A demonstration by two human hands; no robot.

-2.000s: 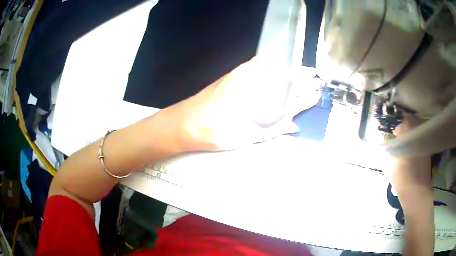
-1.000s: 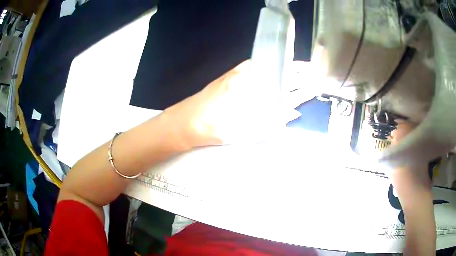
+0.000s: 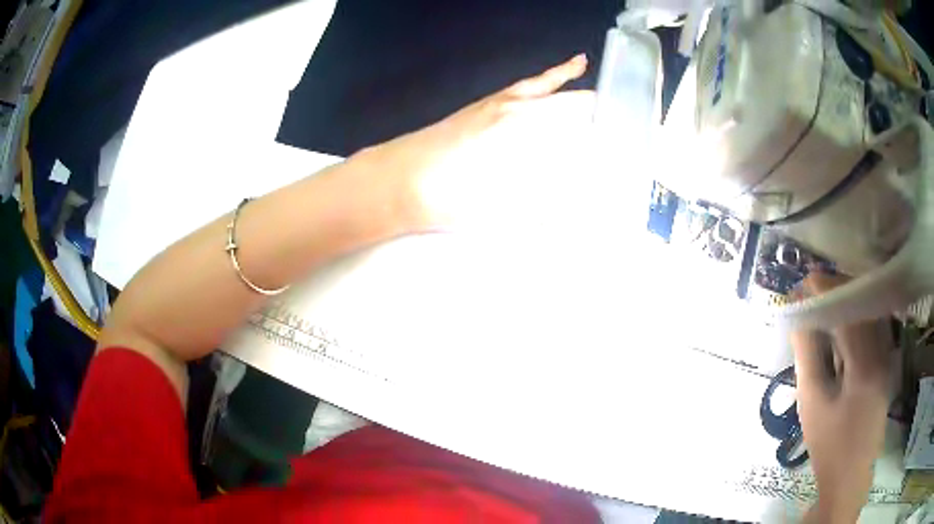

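Note:
My left hand [image 3: 512, 143] lies on the dark garment panel [image 3: 440, 61], left of the needle area. Its thumb shows at the upper edge; the other fingers are lost in glare and behind the long white lamp bar [image 3: 628, 87]. The sewing machine head [image 3: 783, 113] stands at the upper right, with shiny presser parts [image 3: 714, 231] below it. A small blue piece of cloth [image 3: 663, 212] shows beside them. My right hand [image 3: 845, 353] is at the right, under the machine's front; its fingertips are hidden behind the casting.
Black scissors handles [image 3: 782, 418] lie left of my right wrist. The white table [image 3: 492, 379] has ruler marks along its front edge. A curved yellow edging [image 3: 51, 276] and fabric scraps [image 3: 59, 172] are at the left. Red clothing is below.
My left hand has moved up and its thumb now spreads out. The panel's lower edge sits higher, less blue cloth shows, and the view has shifted. More of the scissors shows.

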